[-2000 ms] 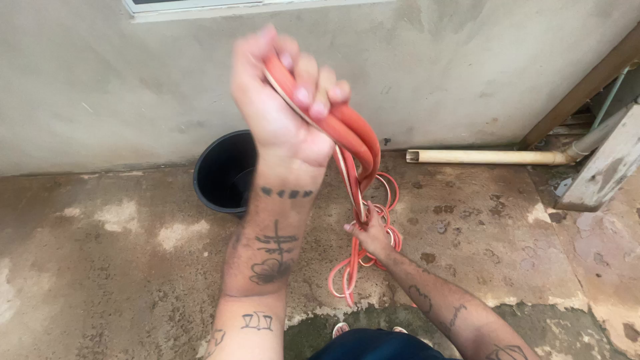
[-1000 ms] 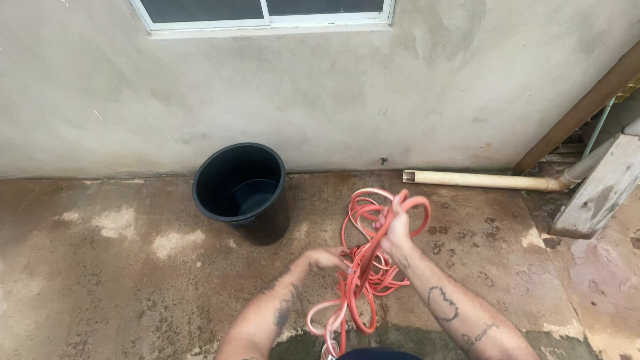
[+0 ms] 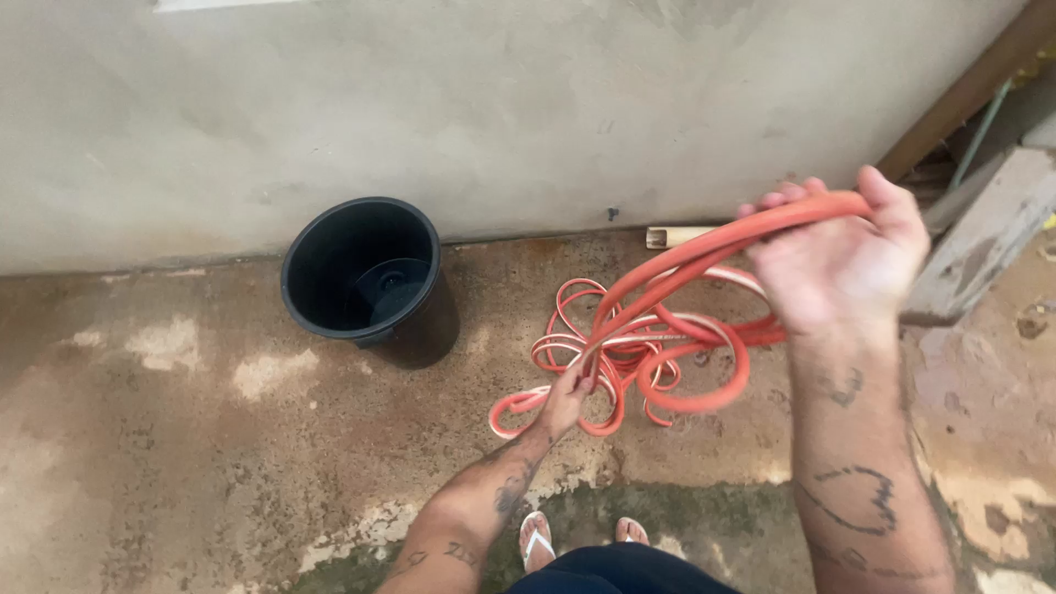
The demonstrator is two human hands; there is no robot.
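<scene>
An orange-red hose with a pale stripe [image 3: 693, 404] hangs in loops and lies tangled on the concrete floor. Up at the right, my right hand [image 3: 837, 256] holds raised strands of it across the palm and under the thumb, with the fingertips behind the hose. Lower and to the left, my left hand [image 3: 565, 403] is closed round the gathered strands, just above part of the tangle. One short hose end points down below the loops. Which loops hang and which rest on the floor is partly unclear.
A black plastic bucket [image 3: 450, 318] stands left of the hose, near the plastered wall [image 3: 528, 115]. A pale pipe [image 3: 681, 237] lies along the wall's foot, partly behind the hose. A weathered post [image 3: 978, 239] stands at the right. My feet in white flip-flops [image 3: 536, 540] are below.
My right hand has moved up and to the right from low over the pile, drawing hose strands with it. Two seconds ago my left hand was the raised one; now it is low.
</scene>
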